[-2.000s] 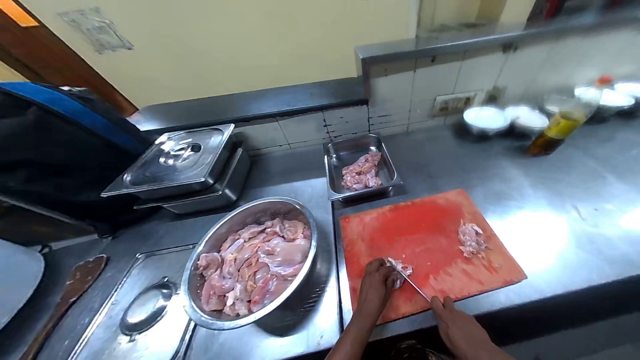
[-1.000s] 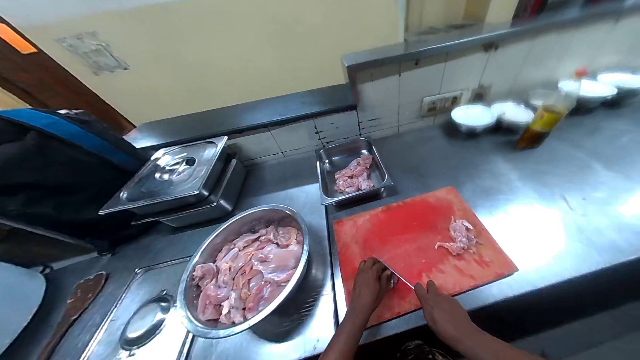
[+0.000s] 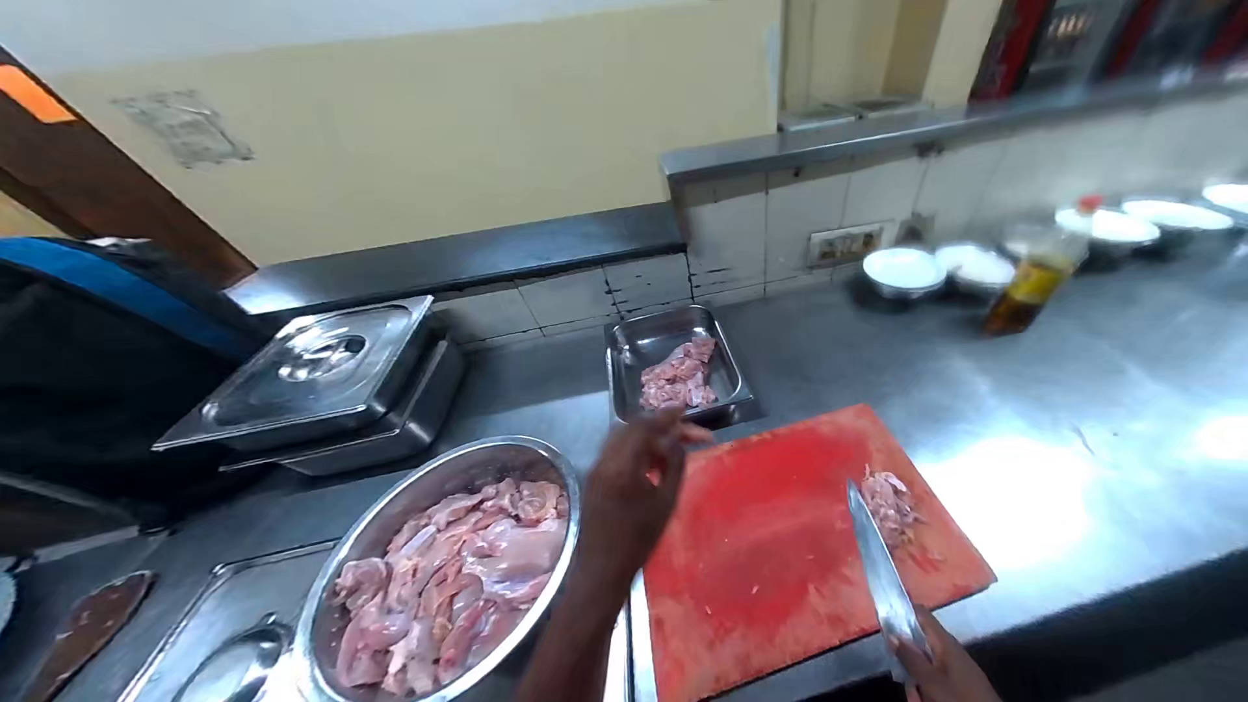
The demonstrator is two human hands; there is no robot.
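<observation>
My right hand (image 3: 941,663) holds a kitchen knife (image 3: 882,565) at the lower right, its blade tip beside a small heap of meat scraps (image 3: 889,509) on the red cutting board (image 3: 770,546). My left hand (image 3: 639,473) is raised over the board's left edge, just below the small steel pan (image 3: 611,375) that holds cut raw meat (image 3: 680,376). The left fingers are bent; a small pinkish bit shows at the fingertips, and whether they grip it is unclear. Left of that arm, a round steel bowl (image 3: 570,487) holds raw chicken pieces (image 3: 468,575).
Stacked lidded steel pans (image 3: 322,366) stand at the left, near dark cloth. A wooden spatula (image 3: 93,624) and a steel lid (image 3: 239,668) lie at the lower left. White bowls (image 3: 904,271) and an oil bottle (image 3: 1035,278) line the back right. A metal ledge (image 3: 468,253) runs along the wall.
My left hand has left the board's near part and risen toward the small pan. The knife has moved right to the scraps, and the meat piece between my hands is gone from there.
</observation>
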